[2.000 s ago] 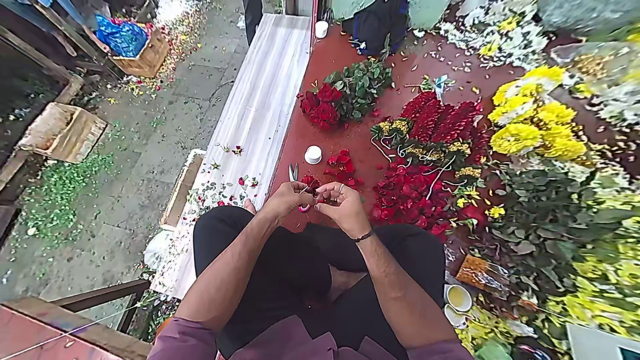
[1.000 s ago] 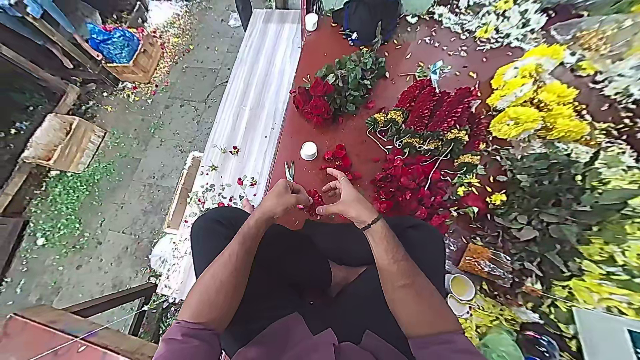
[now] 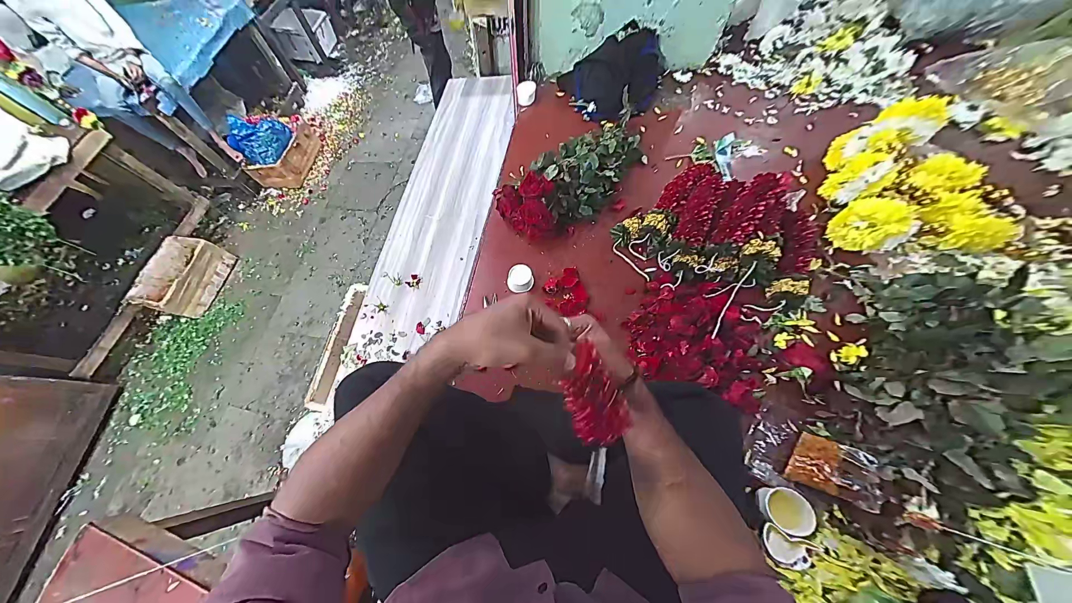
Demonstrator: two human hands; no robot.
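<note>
A string of red petals [image 3: 595, 398] hangs from my right hand [image 3: 607, 347], whose fingers pinch its upper end. My left hand [image 3: 511, 335] meets the right at the fingertips; whether it pinches the thread too is hidden. Metal tips, seemingly of scissors [image 3: 491, 300], show just behind my left hand. Beyond my hands are a white thread spool [image 3: 520, 278] and a few loose red blooms [image 3: 567, 291]. Finished-looking red garlands [image 3: 724, 209] with yellow flowers and white strings lie to the right, above a heap of red petals [image 3: 691, 335]. A bunch of red roses [image 3: 528, 205] lies farther off.
Yellow chrysanthemums [image 3: 913, 188] and leafy stems [image 3: 938, 343] cover the right side. Two small cups [image 3: 787, 512] stand near my right knee. A white striped board [image 3: 444, 184] runs along the left edge of the red surface. Another person [image 3: 126, 71] sits at the upper left.
My hands have come up and together, and the red petal string now hangs below my right hand. Earlier, both hands were lower around small red petals, with scissors showing by my left hand.
</note>
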